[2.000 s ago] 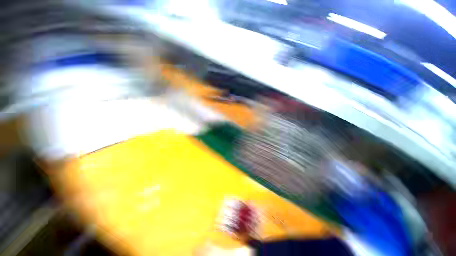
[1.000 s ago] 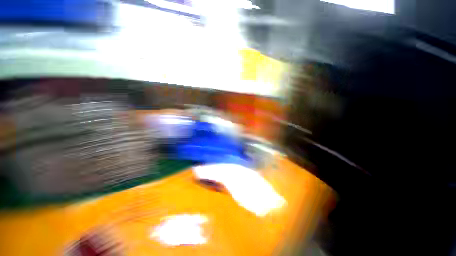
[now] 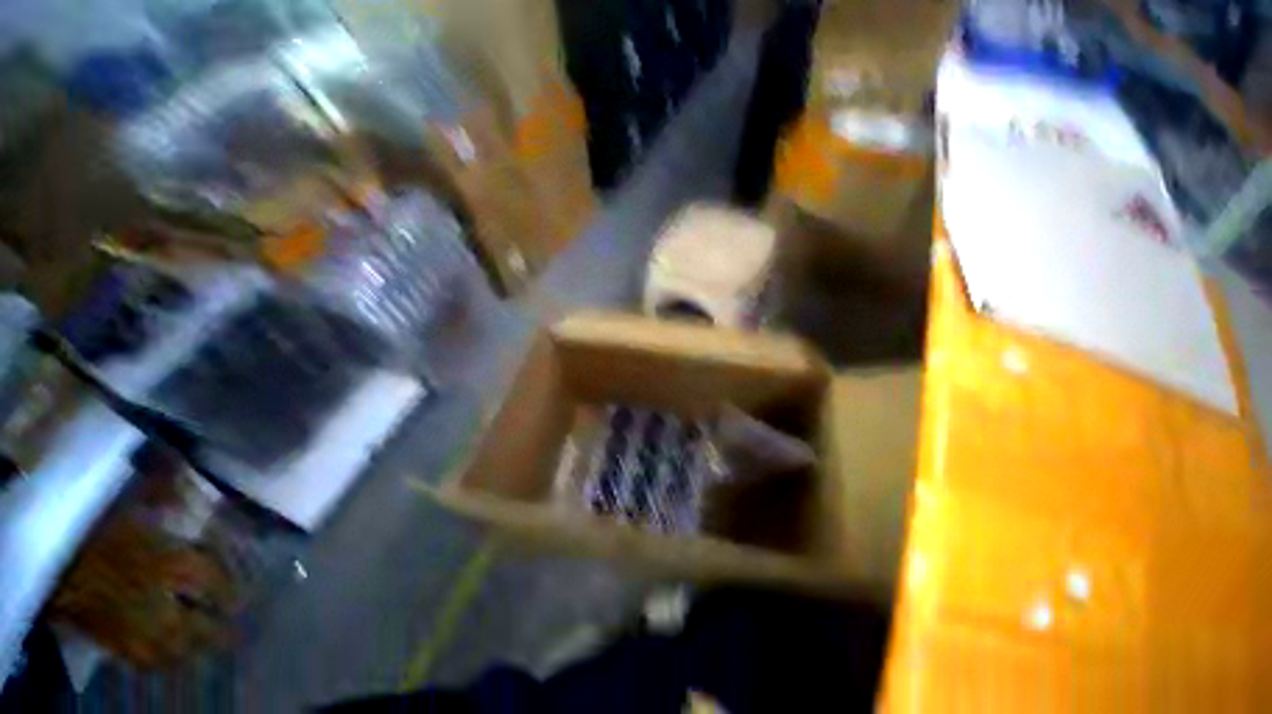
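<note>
An open cardboard carton (image 3: 523,433) stands on the floor in front of me, left of the bench. Inside it lies a clear tray (image 3: 642,467) with dark round parts in rows, blurred. The carton's right flap is folded out towards the bench. Dark clothing (image 3: 781,642) fills the bottom middle. Neither hand can be made out. A small pale patch at the bottom edge is too cut off to identify.
The yellow-orange bench (image 3: 1060,516) runs down the right side, with a white sheet (image 3: 1074,237) on it. A pale stool-like object (image 3: 712,265) stands behind the carton. A dark panel in a white frame (image 3: 279,377) and plastic-wrapped goods (image 3: 405,265) are at left.
The view has swung from the bench top and blue bin down to the floor left of the bench. The carton and its tray now show. The earlier frames are heavily blurred.
</note>
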